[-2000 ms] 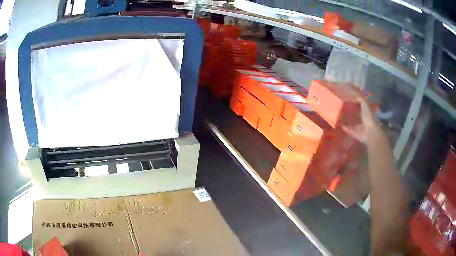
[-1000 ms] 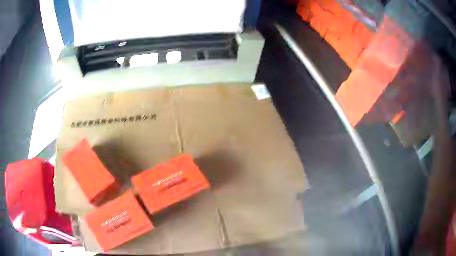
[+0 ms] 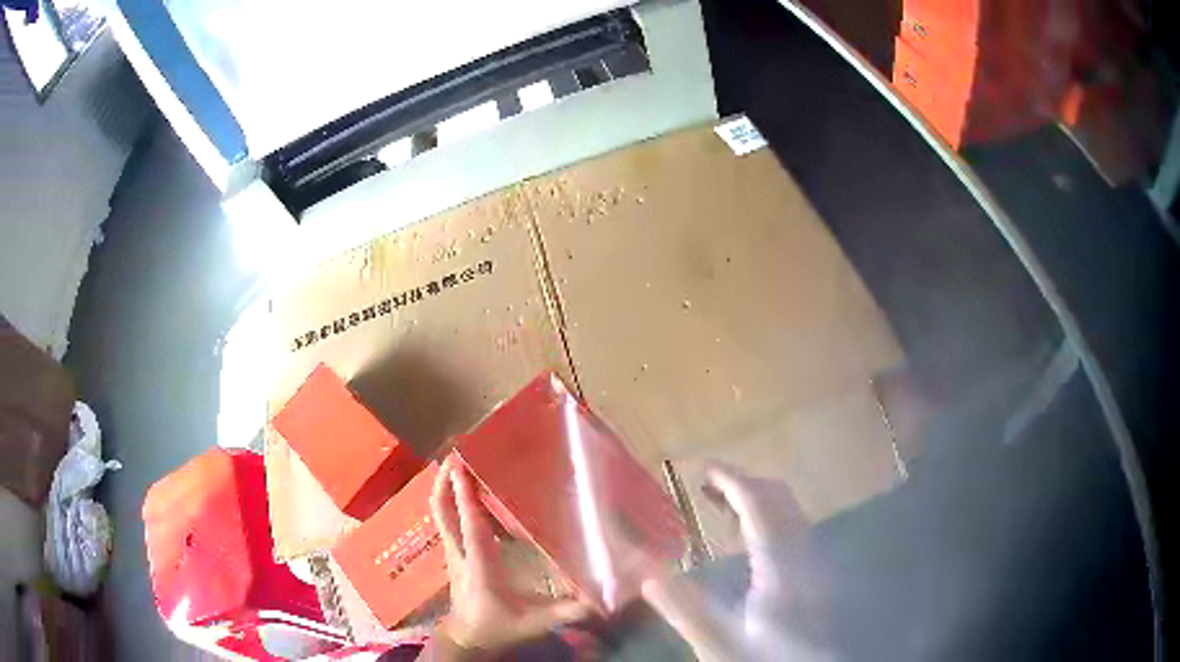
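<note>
A glossy orange-red box, with a bright streak along its edge, stands tilted over the lower middle of the flattened carton. My left hand holds its left side, fingers spread along it. My right hand is blurred beside its lower right corner, fingers apart; whether the thumb touches the box is unclear. A second box lies to the left on the carton. A third box, with white print, lies below it, partly behind my left hand.
The machine outlet borders the carton's far edge. A bright red rounded object, perhaps a stool, is at lower left. White plastic lies farther left. Stacked orange boxes are at upper right, beyond a curved pale rail.
The view has shifted from the stacked boxes down to the carton. Both hands have come in at the bottom. The right-hand box of the three is now gripped by my left hand and tilted.
</note>
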